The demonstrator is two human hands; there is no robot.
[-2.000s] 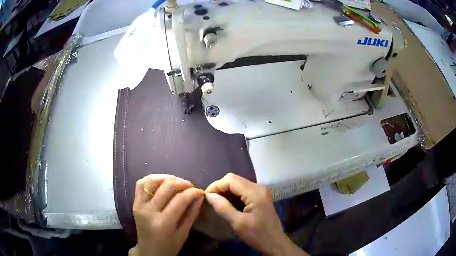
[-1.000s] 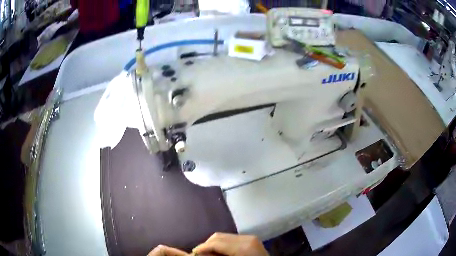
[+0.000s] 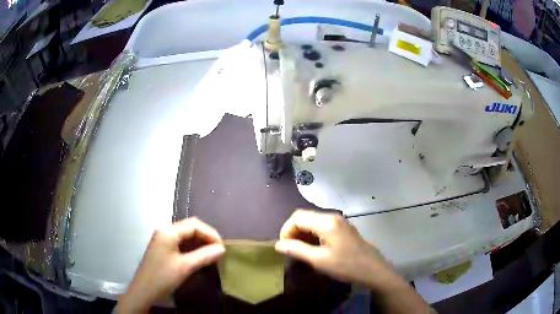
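Observation:
A yellow-green patch pocket with a pointed bottom hangs at the lower middle, its straight folded hem at the top. My left hand pinches the hem's left end between thumb and finger. My right hand pinches its right end. The dark garment panel lies on the white table behind the pocket, its stitched edge at the left. The presser foot of the off-white sewing machine is over the panel. The panel's lower part is partly hidden by my hands and the pocket.
A dark panel stack is at the left, beyond the taped table edge. A pocket stack lies on white sheet at the lower right. A control box, white box and orange-handled tool are at the back right.
My hands have come up into fuller view and moved apart, and the pocket now shows spread flat between them. The camera view has shifted.

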